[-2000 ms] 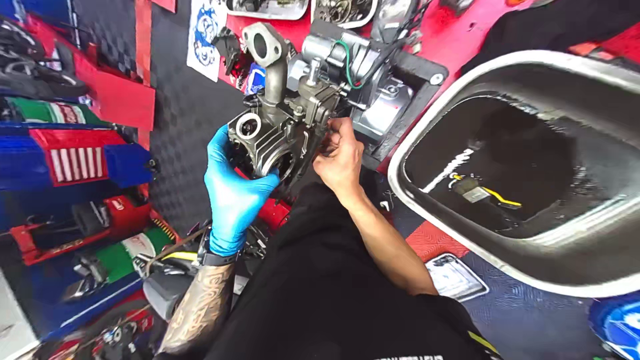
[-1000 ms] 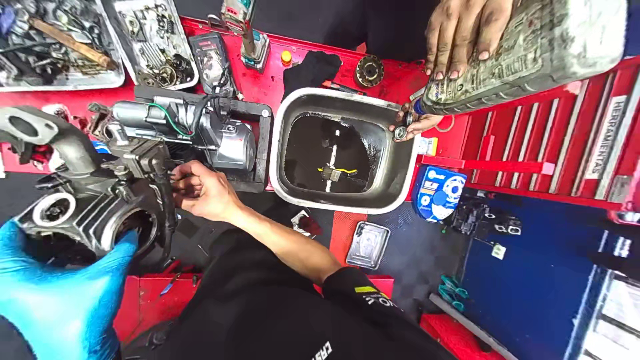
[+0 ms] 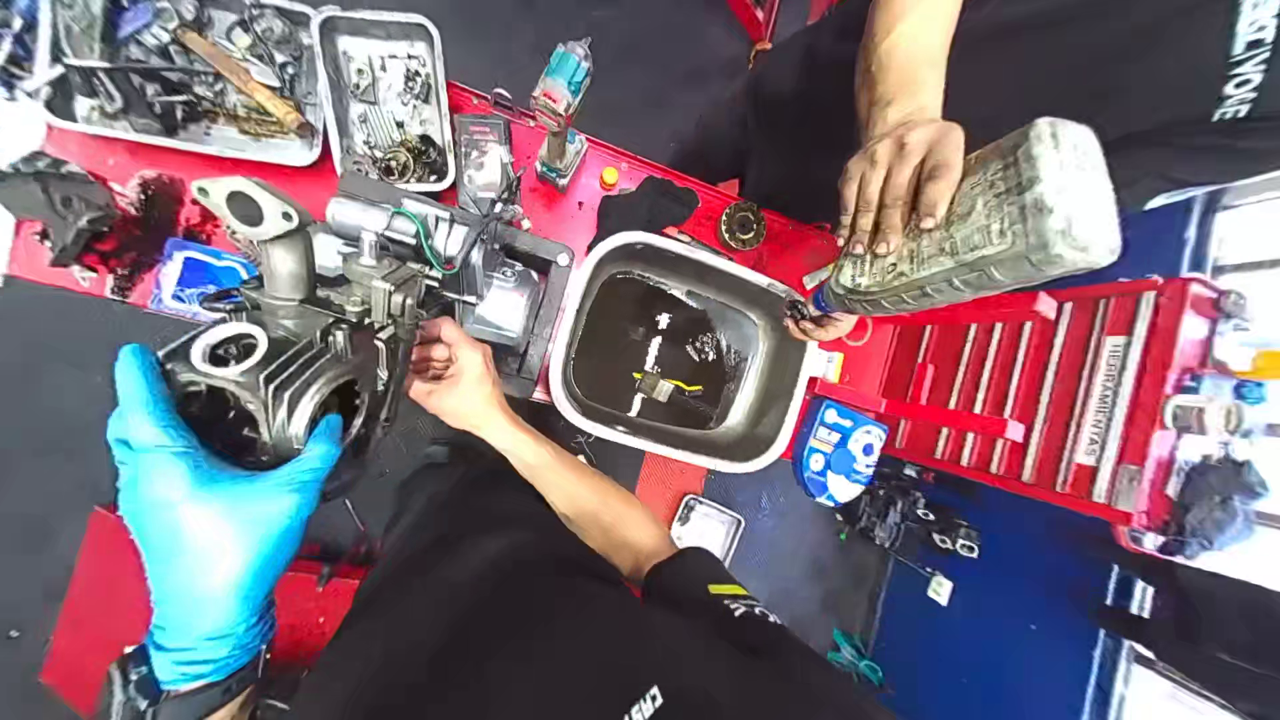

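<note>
My left hand (image 3: 215,510), in a blue glove, grips the lower left of a finned metal engine cylinder head (image 3: 300,370), its thumb at the round opening. A curved intake manifold (image 3: 285,265) with a two-hole flange rises from the top. Bare, my right hand (image 3: 455,370) has its fingers curled against the right side of the assembly; what lies under the fingertips is hidden. Just behind stands an electric motor (image 3: 400,215) with a green wire, beside a dark frame. To the right, a metal basin (image 3: 690,450) holds dark liquid and a small part with a yellow wire (image 3: 657,387).
A co-worker's hand (image 3: 900,185) holds a grimy plastic bottle (image 3: 1000,220), its neck by the basin's right rim. Trays of parts (image 3: 318,100), a cordless power tool (image 3: 563,95), a black cloth (image 3: 645,207) and a toothed metal disc (image 3: 742,226) lie behind. A red tool cabinet (image 3: 1140,400) stands right.
The view has swung right since two seconds ago, bringing the co-worker's hands and bottle into sight. Both my hands keep their places on the engine part.
</note>
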